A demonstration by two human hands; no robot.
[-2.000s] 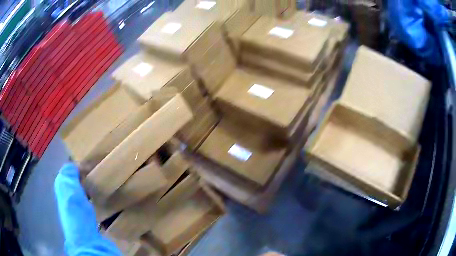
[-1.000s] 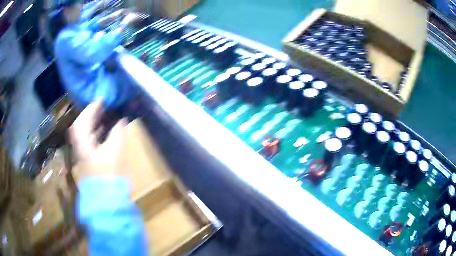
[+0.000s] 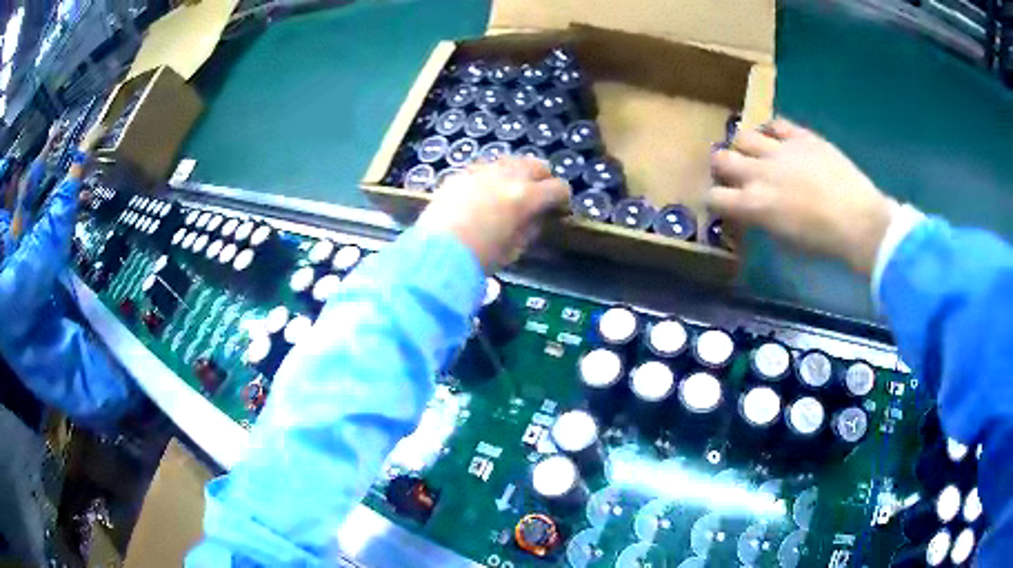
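The capacitor carton [image 3: 405,139] lies open behind the boards, with rows of dark capacitors [image 3: 489,98] at its left and front and bare cardboard at its right. My left hand [image 3: 505,205] is at the carton's front wall, fingers bent over the capacitors; what is in its fingers is hidden. My right hand [image 3: 789,189] is at the carton's right wall, fingers curled over the edge beside a few capacitors. The long green circuit board [image 3: 533,366] lies in front, with groups of pale-topped black capacitors [image 3: 650,381] standing on it.
Copper-wound coils [image 3: 537,535] sit near the board's front edge. The silver conveyor rail [image 3: 167,383] runs along the near side. Another carton [image 3: 167,122] stands at the far left beside another worker's blue sleeve [image 3: 50,266]. A brown cardboard piece [image 3: 167,521] is at lower left.
The view has swung from the floor cartons to the line and the capacitor carton. My left hand has moved from over the empty carton to the capacitor carton. My right hand has come into view.
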